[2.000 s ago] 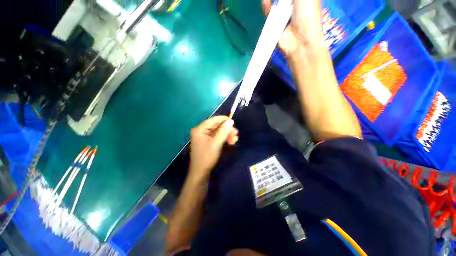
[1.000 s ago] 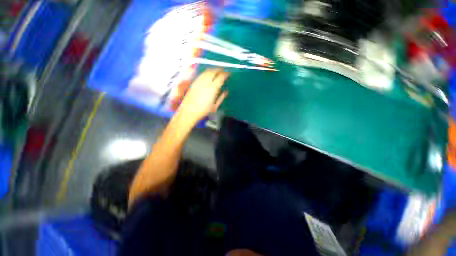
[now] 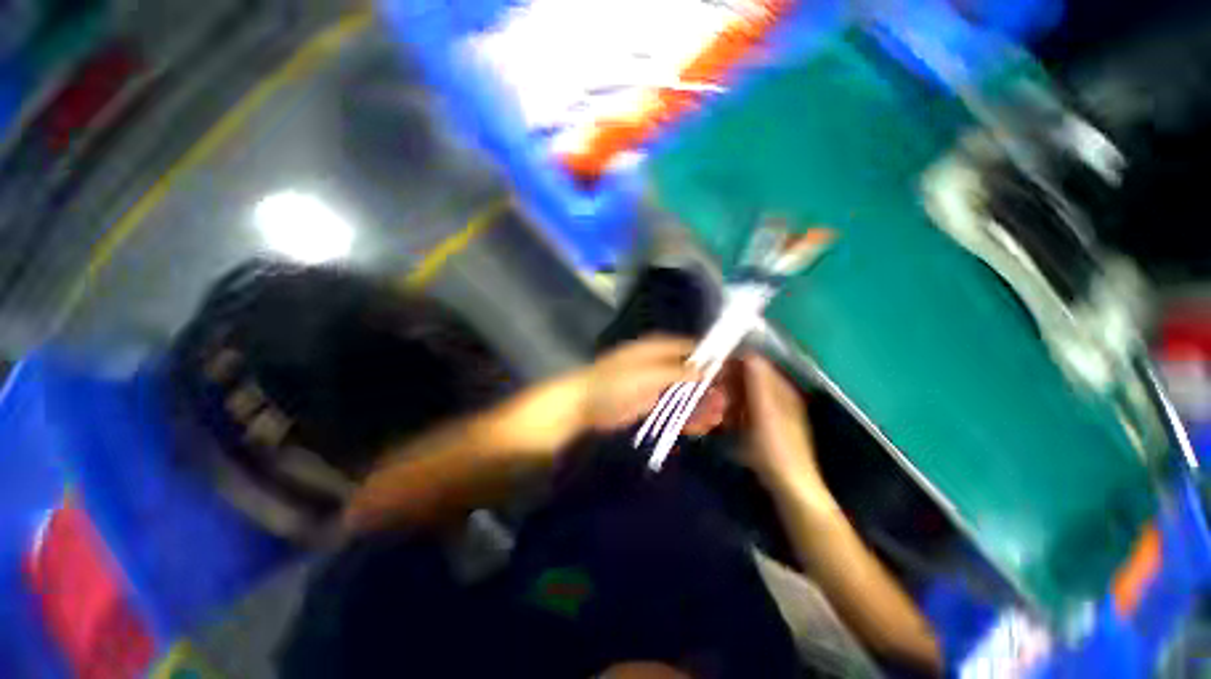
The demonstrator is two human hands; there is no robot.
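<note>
A bundle of white wire leads is held slantwise above my lap, by the bench's front edge. Its orange tips point up and right over the green mat; several white ends spread apart at the lower left. My left hand is closed around the bundle from the left. My right hand is against the bundle's right side, with its fingers around it. The picture is blurred, and the hands partly hide the bundle's middle and each other's fingertips.
A large blue bin heaped with white, orange-ended leads stands beyond my hands. The green-matted bench runs to the lower right, with a pale machine base at its far side. A black round basket is at left.
The view has turned. My left hand has moved from beside the loose leads on the bench to the bundle. My right hand has come in from the lower right. The loose leads no longer show separately.
</note>
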